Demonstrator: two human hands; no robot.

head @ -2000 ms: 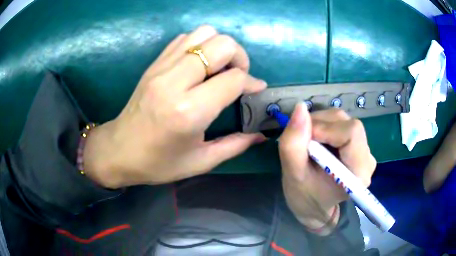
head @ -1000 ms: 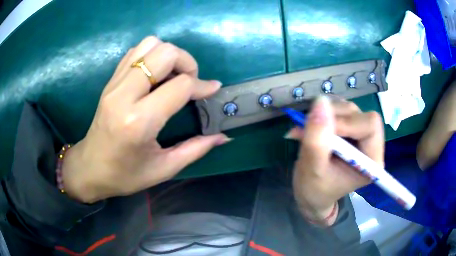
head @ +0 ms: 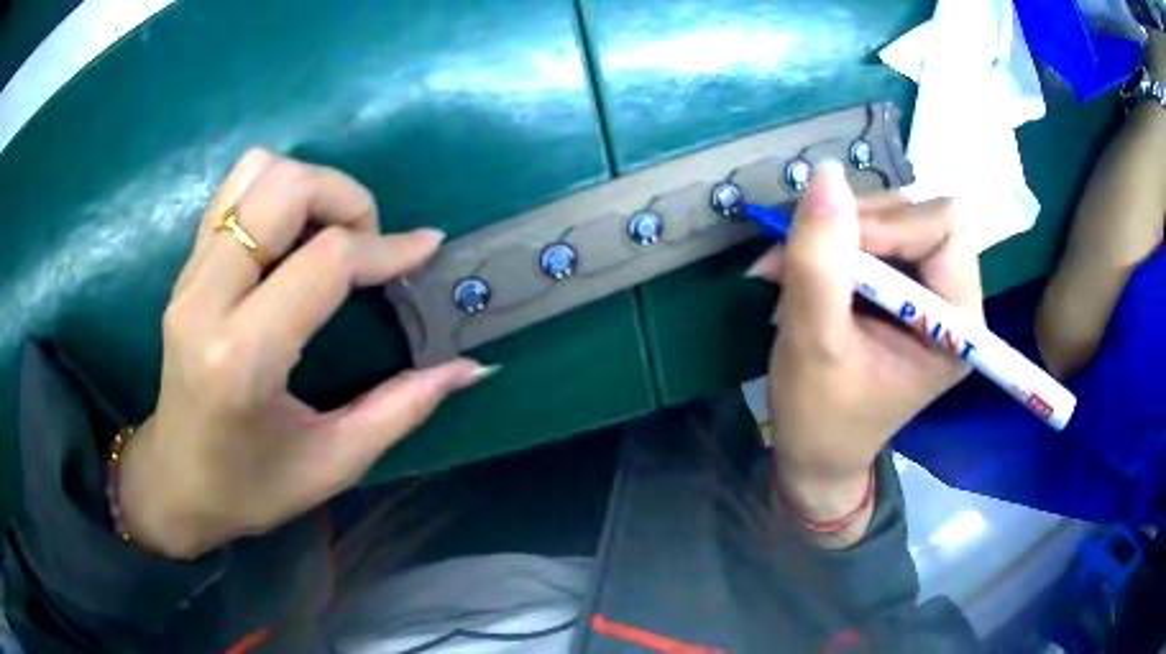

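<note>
A long grey-brown bar housing point(head: 601, 256) lies slanted on the green work surface, its right end higher in the picture. Several round silver-blue studs point(head: 559, 261) sit in a row along it. My left hand point(head: 275, 339) grips the bar's left end between thumb and index finger. My right hand point(head: 850, 319) holds a white paint marker point(head: 959, 335) like a pen. The marker's blue tip point(head: 765, 220) is at the fourth stud from the left point(head: 726, 198); whether it touches cannot be told.
Crumpled white tissue point(head: 978, 115) lies beyond the bar's right end. A blue object point(head: 1077, 45) is at the upper right. Another person's forearm point(head: 1102, 243) with blue clothing is at the right edge. The green surface point(head: 320, 115) has a dark seam under the bar.
The marker tip has gone from the leftmost stud, past the second, to the fourth. The bar and my left hand appear further left in the view, and the bar is more slanted.
</note>
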